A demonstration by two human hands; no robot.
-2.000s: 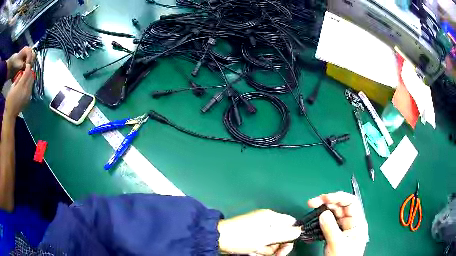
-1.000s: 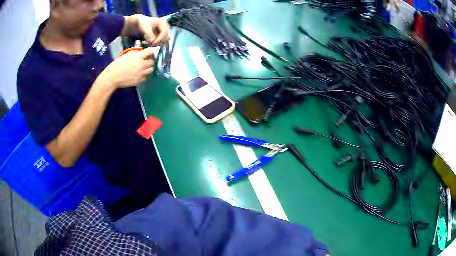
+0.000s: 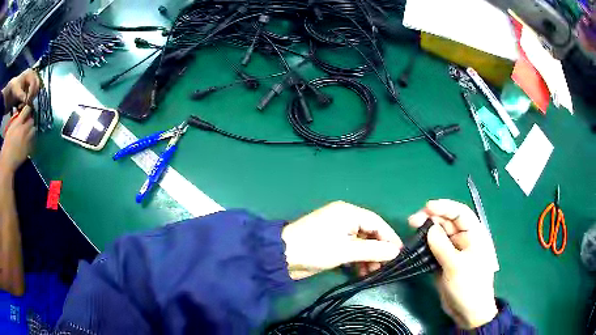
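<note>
My right hand (image 3: 461, 262) is closed on the black connector ends of a bundle of cable assemblies (image 3: 385, 271), low right of centre. My left hand (image 3: 343, 239) is just left of it, its fingertips on the bundle beside the connectors. The leads run down left to black coils (image 3: 366, 322) at the bottom edge. Another coiled cable (image 3: 333, 111) lies mid-bench, below a large tangled pile of black cables (image 3: 261, 33).
Blue-handled cutters (image 3: 155, 157) and a pale-cased phone (image 3: 90, 127) lie on a ruler (image 3: 186, 195) at left. Orange scissors (image 3: 553, 226), a slim silvery tool (image 3: 478, 199), pens and papers (image 3: 530, 159) lie right. Another person's hands (image 3: 19, 118) work at far left.
The view swung left and back, bringing my hands into sight again. Compared with two seconds ago, both hands show higher in the picture, and the cable leads and coils below them are visible.
</note>
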